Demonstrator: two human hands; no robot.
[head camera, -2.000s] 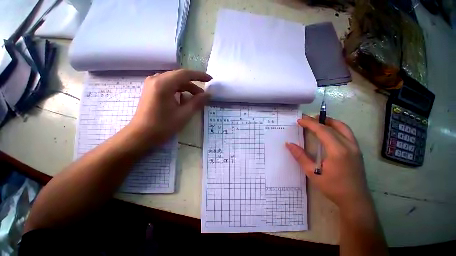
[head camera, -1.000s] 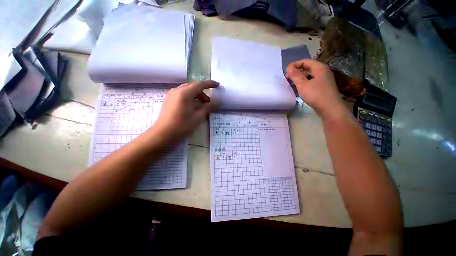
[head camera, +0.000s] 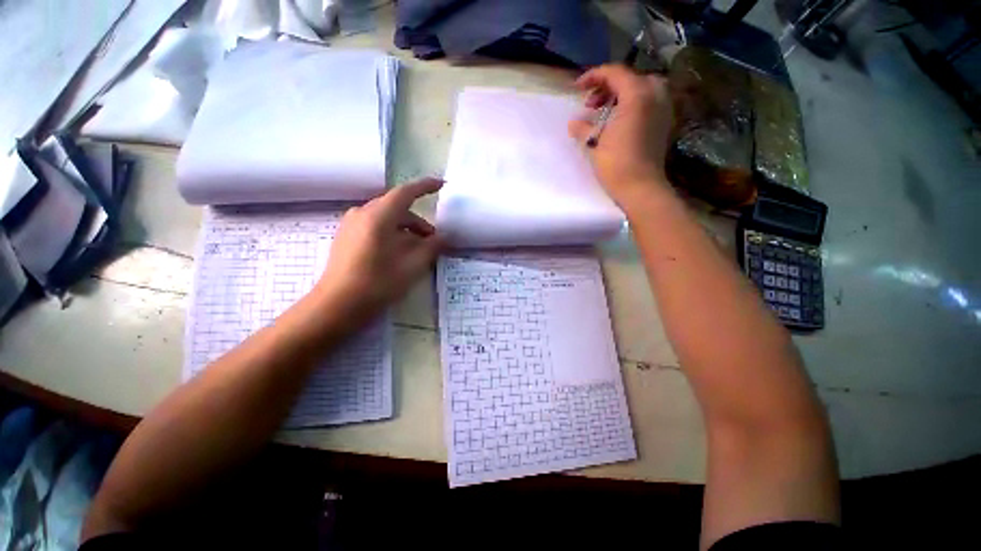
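Note:
The right record pad (head camera: 532, 371) lies in front of me, a gridded sheet with a little handwriting, its top pages folded back. My left hand (head camera: 389, 253) rests at the left edge of the fold, fingertips touching the pages, pinching nothing that I can make out. My right hand (head camera: 629, 124) is over the upper right corner of the folded pages and holds a thin pen (head camera: 600, 124), tip pointing down-left. The grey fabric swatch is not visible. A second record pad (head camera: 285, 355) lies to the left, partly behind my left hand, its pages also folded back.
A dark calculator (head camera: 785, 274) and a shiny brown package (head camera: 712, 118) are at the right. Dark grey cloth (head camera: 500, 27) lies at the back. Grey and white cut pieces (head camera: 65, 215) are on the left. The cream table's edge (head camera: 81, 400) curves along the front.
My right hand has moved from the pad's right edge up to the top corner with the pen. The grey swatch has gone from view. My left hand stays at the fold. The view has shifted.

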